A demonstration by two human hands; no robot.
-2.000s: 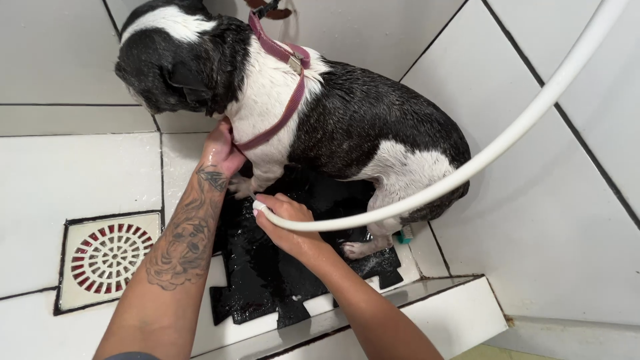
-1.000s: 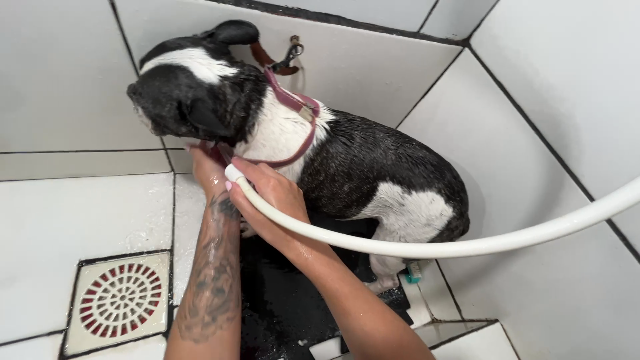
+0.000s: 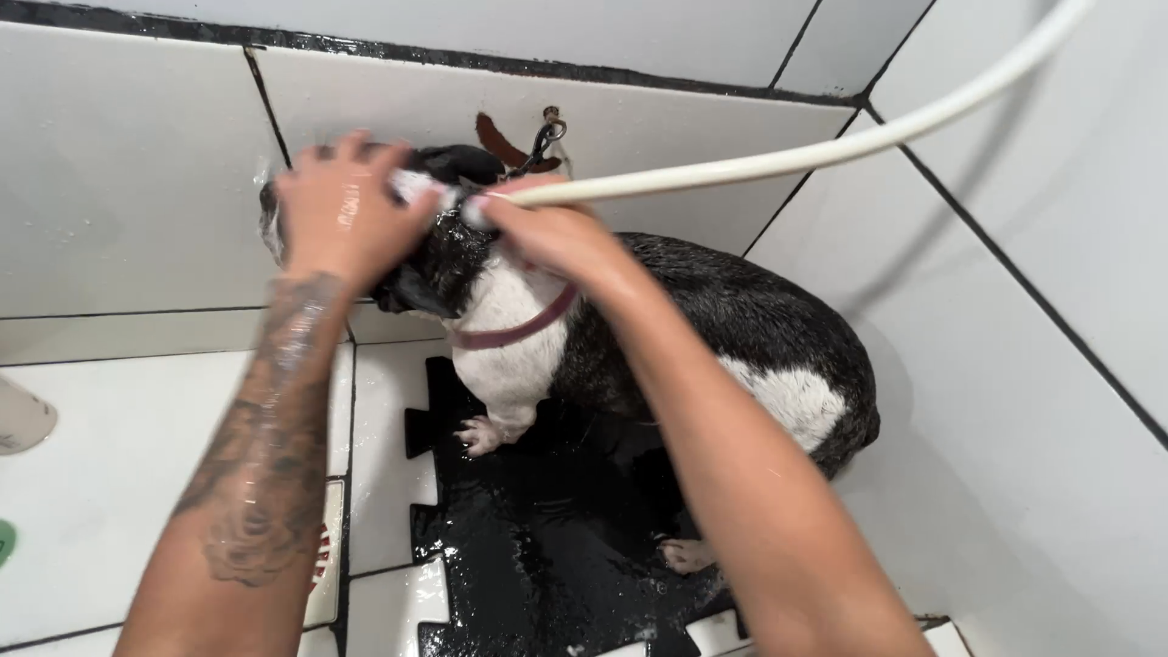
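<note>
A wet black-and-white dog (image 3: 757,310) stands on a black foam puzzle mat (image 3: 538,520) in a tiled corner. My left hand (image 3: 351,210) lies spread over the dog's head, its fingers apart and blurred by motion. In my right hand (image 3: 547,228) is the end of a white hose (image 3: 730,172), held against the back of the dog's head. Water runs on the fur and drips by the muzzle. Around the dog's neck and chest passes a mauve strap (image 3: 516,330). The dog's face is mostly hidden by my left hand.
A metal clip (image 3: 547,137) with a brown leather strap (image 3: 502,146) hangs from the wall behind the dog. A drain grate (image 3: 326,552) is partly behind my left forearm. At the left edge are a pale container (image 3: 23,418) and a green object (image 3: 6,540).
Both hands have moved up from the dog's throat and chest to its head, the right one carrying the hose end. My left hand has spread over the top of the head.
</note>
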